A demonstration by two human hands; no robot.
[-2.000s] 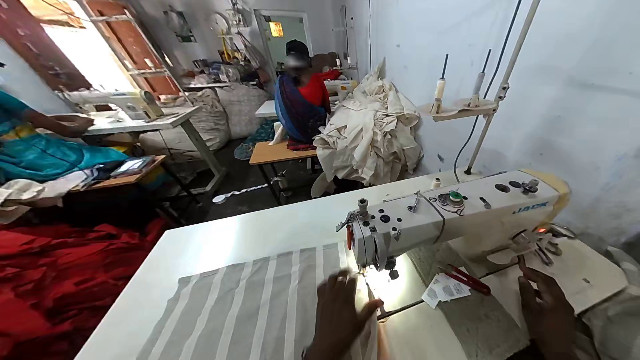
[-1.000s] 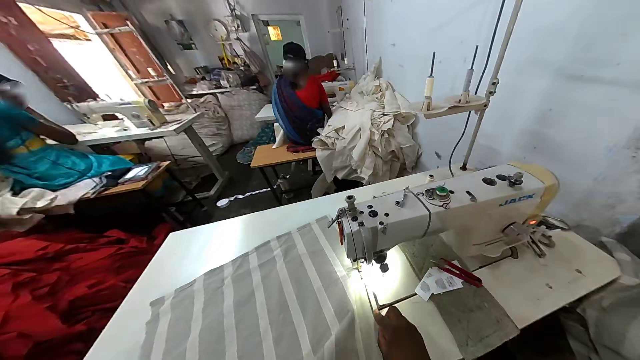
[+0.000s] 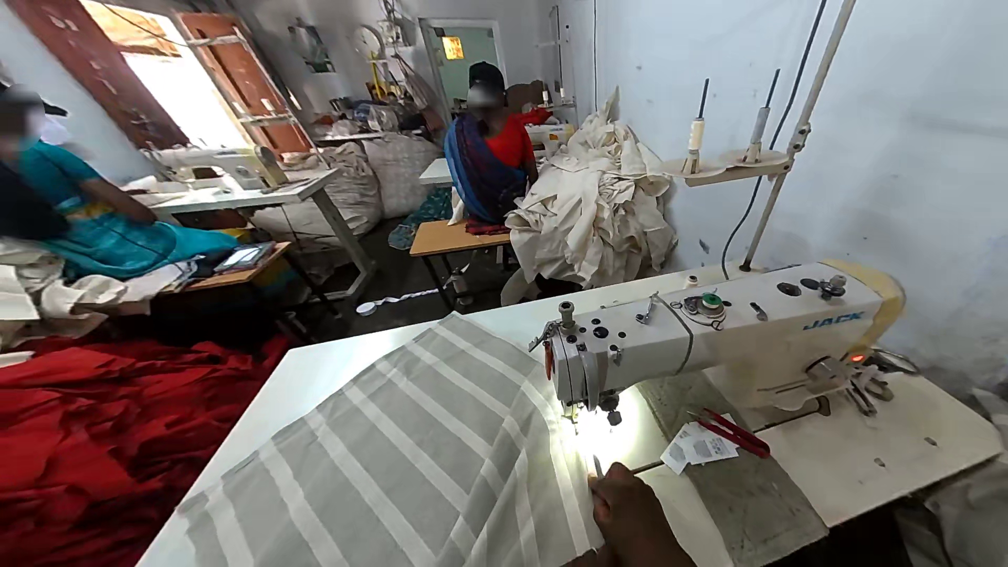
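Note:
Grey-and-white striped fabric (image 3: 394, 441) lies over the left part of the white sewing table, its right edge running beside the lit needle area of a Jack sewing machine (image 3: 709, 323). My right hand (image 3: 630, 508), fingers bent, pinches the fabric's edge just in front of the needle area. A thin dark pointed thing (image 3: 598, 466) shows at its fingertips; whether the hand holds it is unclear. Of my left hand (image 3: 584, 558) only what seems a strip of skin shows at the bottom edge, its fingers hidden. Red-handled thread snips (image 3: 734, 433) lie on printed labels (image 3: 699, 447) to the right.
A thread stand (image 3: 776, 169) rises behind the machine. Red cloth (image 3: 118, 441) is heaped at left. Beyond the table are a pile of cream cloth (image 3: 594, 205), a person in red and blue (image 3: 488, 157) on a bench, and a person in teal (image 3: 102, 205) at left.
My left hand, flat on the striped fabric two seconds ago, has left that spot. My right hand has moved from the machine's right side to the fabric edge. The fabric now lies turned and more folded.

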